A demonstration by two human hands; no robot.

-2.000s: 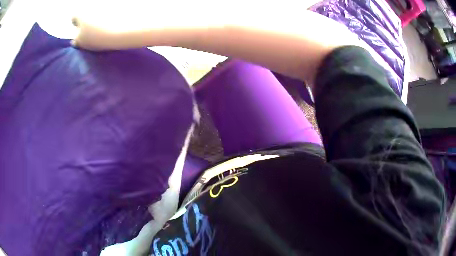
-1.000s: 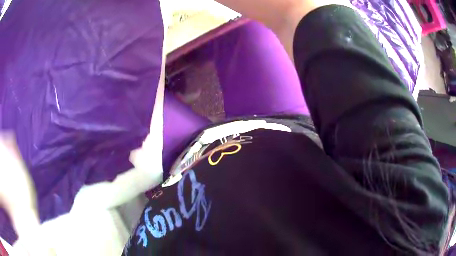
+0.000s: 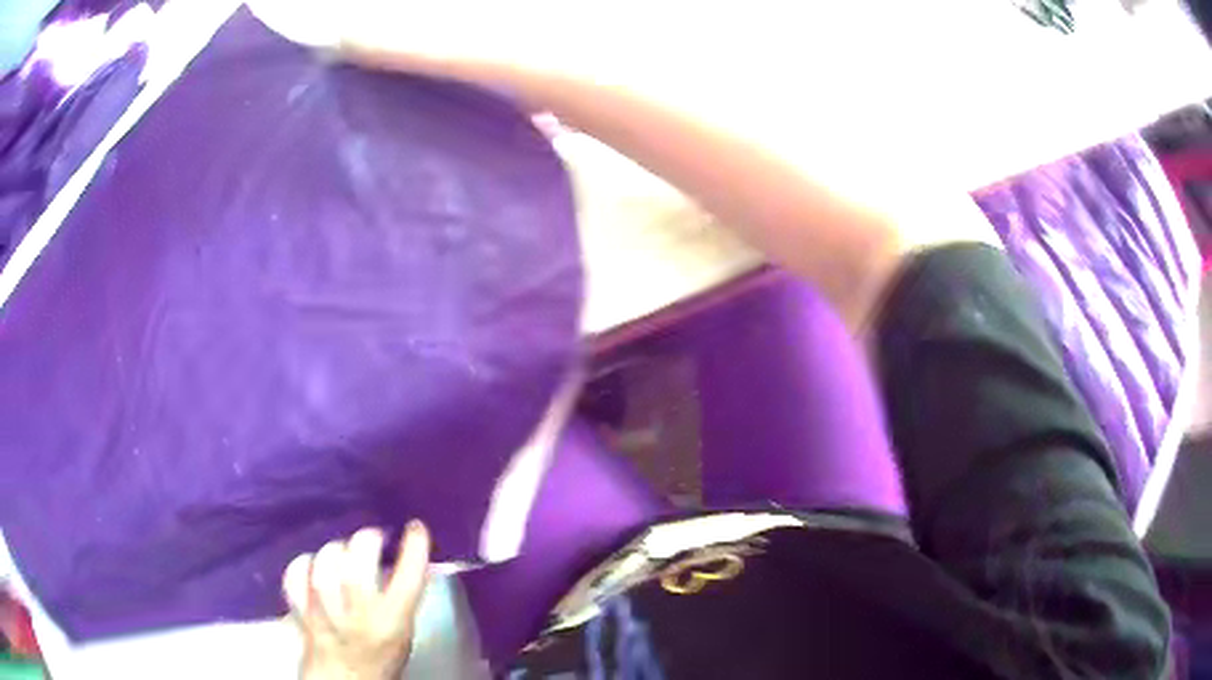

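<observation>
A glossy purple fabric panel [image 3: 293, 279] with white wadding [image 3: 525, 485] along its edges spreads over the left half of the view. My left hand [image 3: 352, 598] is at its near lower edge, thumb and fingers over the edge, with a bit of purple fabric between them. My right arm reaches across from the right, and my right hand [image 3: 339, 56] is at the panel's far upper edge, small, blurred and washed out by glare. Its fingers cannot be made out.
The pale table [image 3: 651, 246] is overexposed at the top. A quilted purple piece [image 3: 1097, 292] hangs at its right. More crumpled purple fabric [image 3: 53, 126] lies at the upper left. A dark looped thing [image 3: 1047, 13] shows at the top right. My purple-clad legs are below the table edge.
My left hand, a blur at the left edge one second ago, is now at the panel's lower edge. The panel's lower part lies flatter. The view has shifted, showing more table.
</observation>
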